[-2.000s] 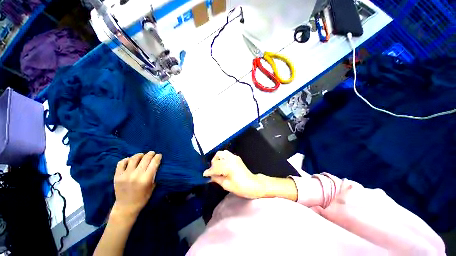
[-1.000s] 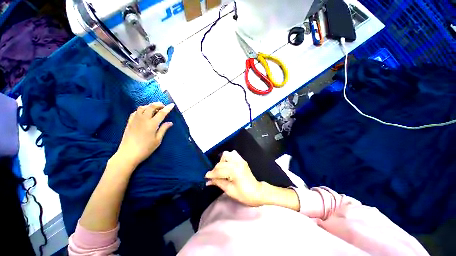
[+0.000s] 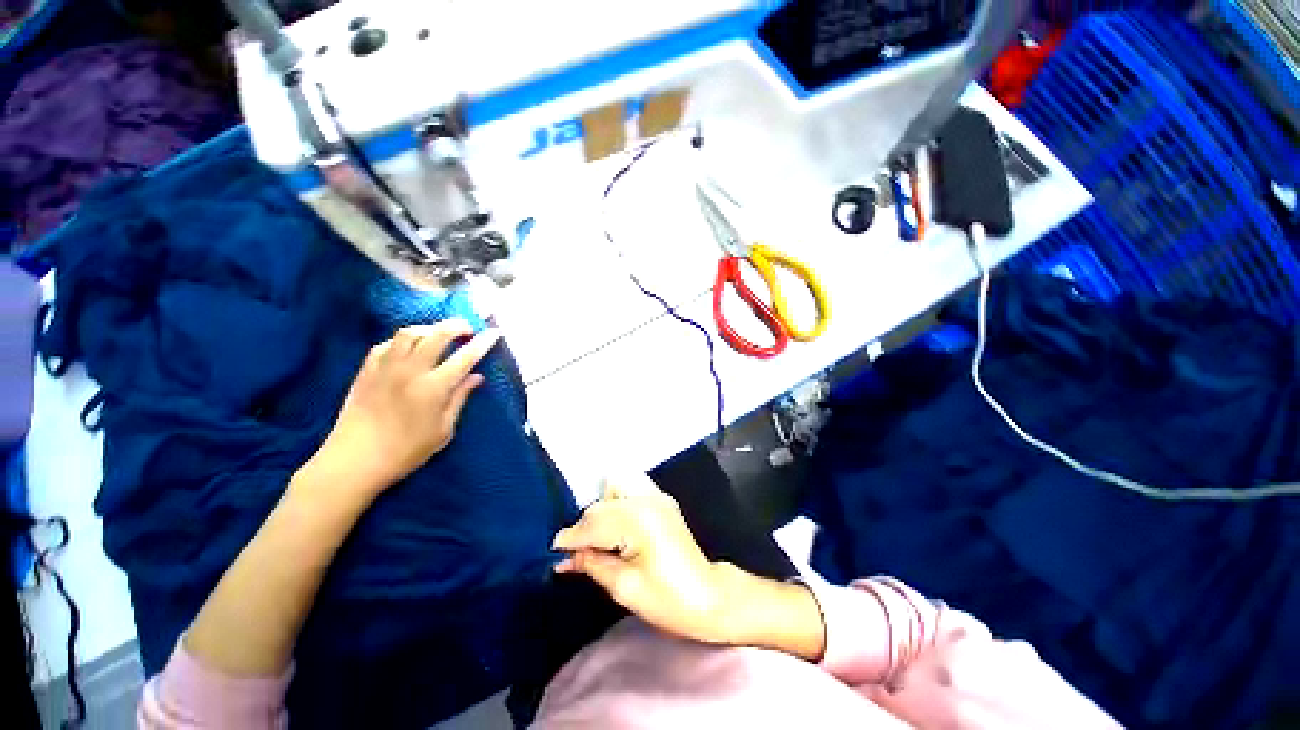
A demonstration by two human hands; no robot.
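The dark blue garment piece [image 3: 285,471] lies over the left of the table and under the needle area of the white sewing machine [image 3: 528,86]. My left hand [image 3: 409,407] lies flat on the cloth just in front of the presser foot [image 3: 478,257], fingers pointing at it and slightly apart. My right hand [image 3: 635,556] pinches the cloth's right edge near the table's front edge. The needle tip and stitching are too small to tell.
Red and yellow scissors [image 3: 770,300] and a dark cord [image 3: 684,314] lie right of the needle. A black device [image 3: 972,171] with a white cable is farther right. More blue garments [image 3: 1055,528] and a blue crate [image 3: 1169,157] are at right.
My left hand has moved from the lower cloth up near the presser foot, its fingers spreading. My right hand keeps its pinch. The view has tilted up, showing more of the machine.
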